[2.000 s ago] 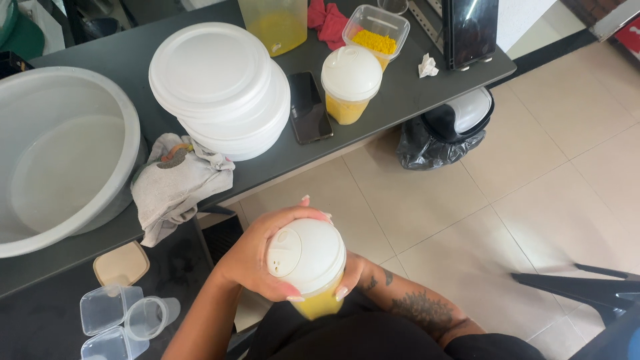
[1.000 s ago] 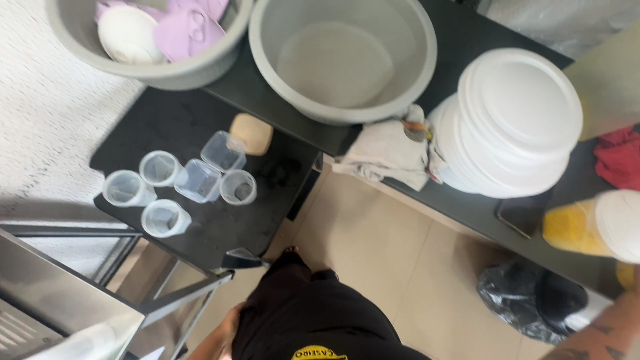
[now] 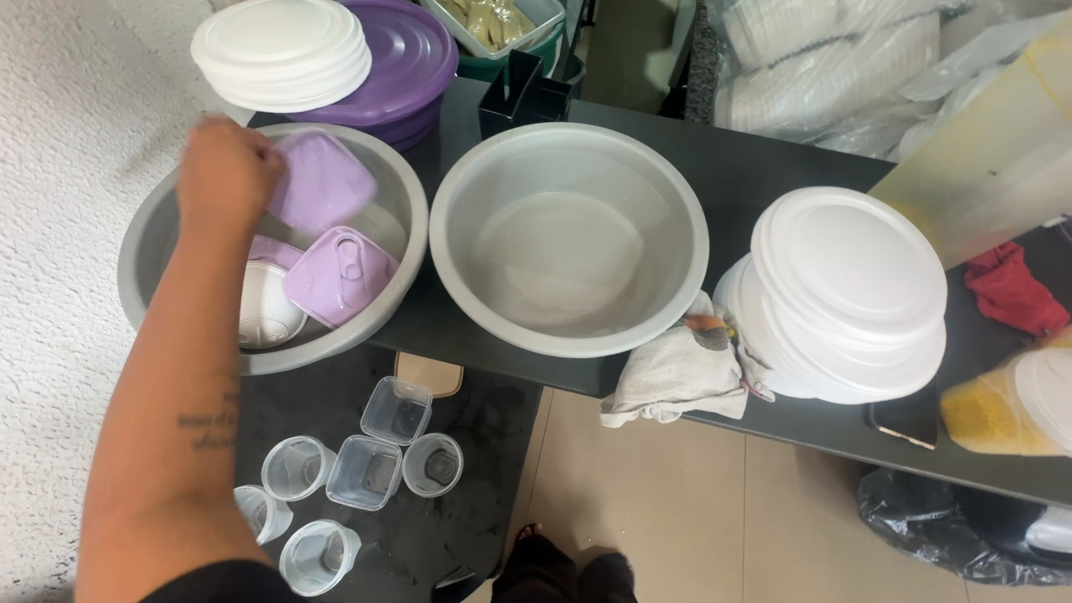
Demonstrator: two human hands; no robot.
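Observation:
My left hand [image 3: 226,167], slightly blurred, reaches over the left grey plastic basin [image 3: 410,209]. Its fingers pinch the left edge of a lilac square plastic lid [image 3: 325,182], which is tilted above the basin floor. Below this lid, a second lilac lid with a tab [image 3: 342,276] and a white round lid [image 3: 270,306] lie in the basin. Part of another lilac piece shows behind my forearm. My right hand is out of view. Beside the left basin is a second grey basin [image 3: 569,335], holding what looks like clear water.
Several clear plastic containers [image 3: 364,471] stand on the lower black surface. A beige lid [image 3: 429,374], a pale cloth [image 3: 678,377], stacked white lidded tubs [image 3: 850,268], a phone [image 3: 904,419] and a white-lidded cup of yellow food [image 3: 997,406] are around. White lids [image 3: 280,50] top a purple tub [image 3: 410,59].
Two seconds ago both hands held a white-lidded cup. My left hand, low in view one second ago, is now at the left basin with a lilac lid. The view has shifted left.

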